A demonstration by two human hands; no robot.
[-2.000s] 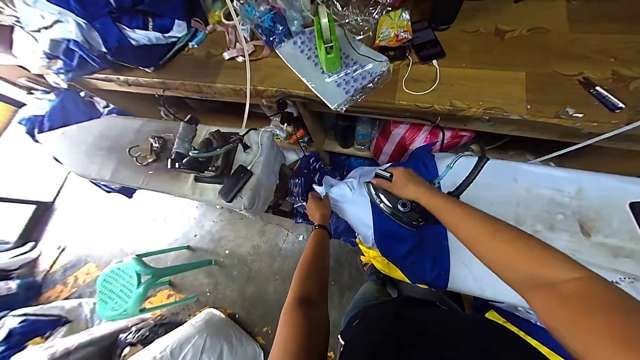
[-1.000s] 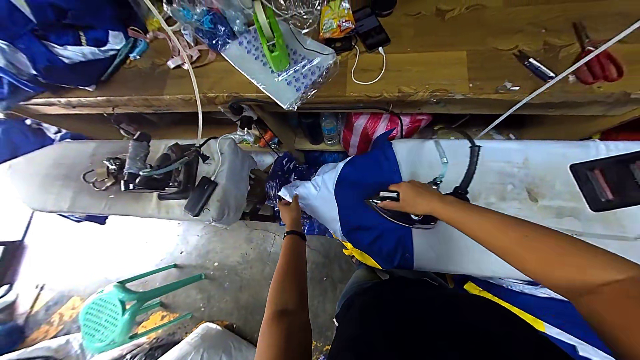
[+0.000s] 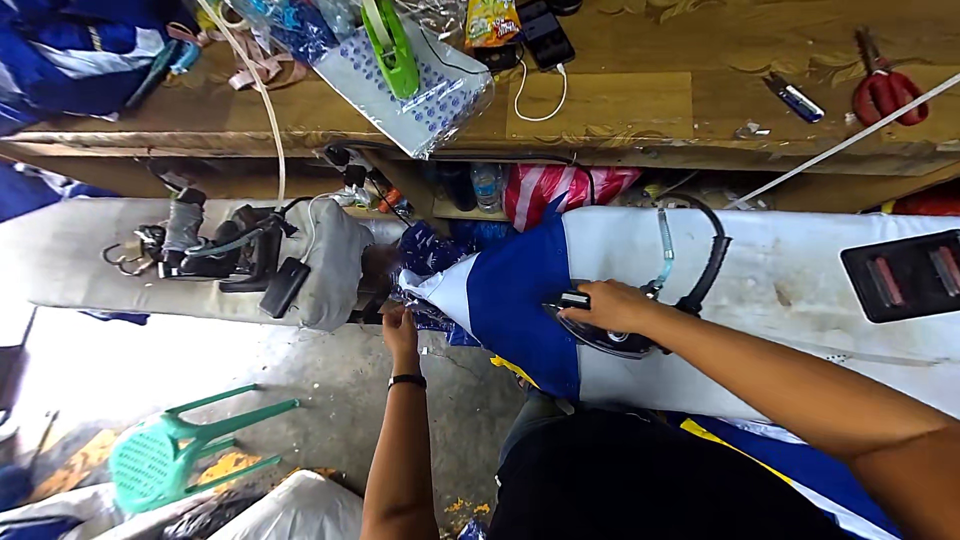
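My right hand (image 3: pixel 616 306) grips the handle of a black steam iron (image 3: pixel 611 337), whose tip rests on the blue part of a blue and white garment (image 3: pixel 521 292). The garment lies over the left end of a white padded ironing board (image 3: pixel 765 300), with its white part reaching left past the edge. My left hand (image 3: pixel 400 322) is just below that white end, fingers bent close together; whether they pinch any cloth cannot be made out. A hose and a cable run up from the iron's rear. Yellow trim (image 3: pixel 514 369) shows at the garment's lower edge.
A black iron rest (image 3: pixel 904 276) lies on the board at right. Left stands a grey padded board (image 3: pixel 82 255) with a black phone (image 3: pixel 285 288) and clamp-like equipment. The wooden table (image 3: pixel 630 97) behind holds red-handled scissors (image 3: pixel 890 97) and a green tape dispenser (image 3: pixel 390 49). A green plastic stool (image 3: pixel 150 461) is lower left.
The blue and white cloth, bunched two seconds ago, now lies flatter and more spread on the board. My right hand has moved the iron rightward over the cloth. The view has shifted.
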